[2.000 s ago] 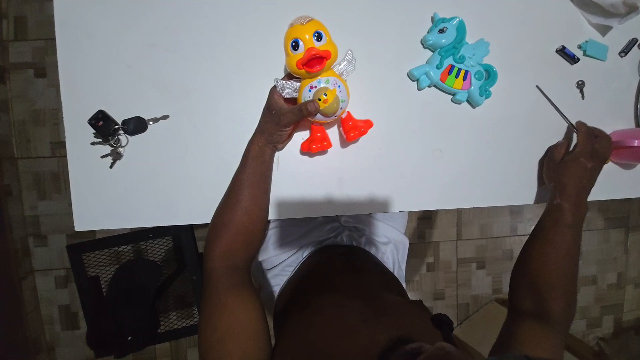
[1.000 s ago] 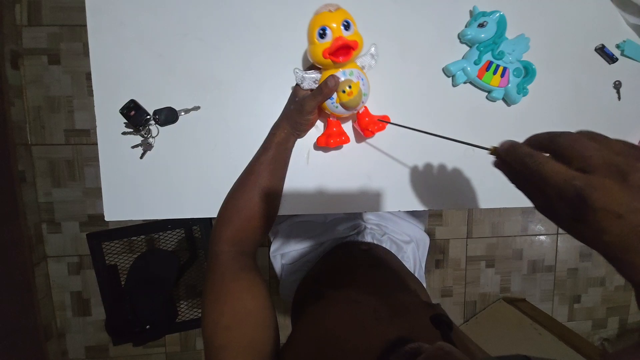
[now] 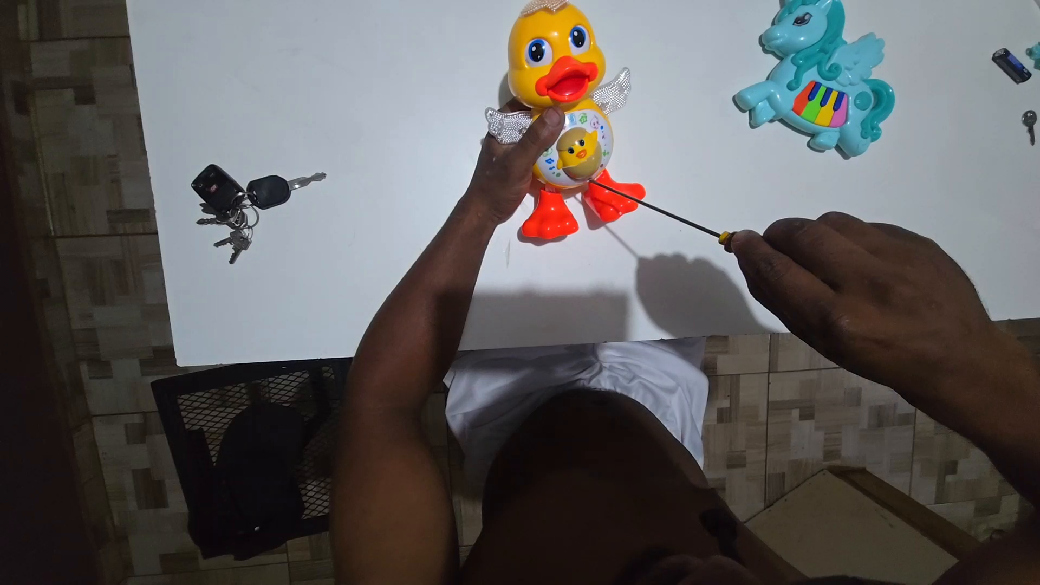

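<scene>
A yellow plastic toy duck (image 3: 561, 69) with an orange beak, orange feet and glittery wings faces up on the white table. My left hand (image 3: 516, 162) grips its body from the left, the thumb on its round belly panel and the other fingers hidden behind it. In my right hand (image 3: 837, 284), held over the table's front edge, is a screwdriver (image 3: 662, 210) with a long thin shaft and a yellow part at the handle end. Its tip appears at the lower rim of the belly panel, above the right orange foot; whether it touches cannot be told.
A teal toy unicorn (image 3: 812, 97) with coloured piano keys lies at the upper right. Beyond it are a battery (image 3: 1011, 65) and a small key (image 3: 1029, 126). A bunch of keys with black fobs (image 3: 268, 192) lies at left. Below the table (image 3: 325, 309) stands a black mesh chair (image 3: 211, 406).
My right hand has brought the screwdriver from the table's right side over to the duck, and its tip has shifted from the foot to the belly's lower rim. My left hand keeps its hold.
</scene>
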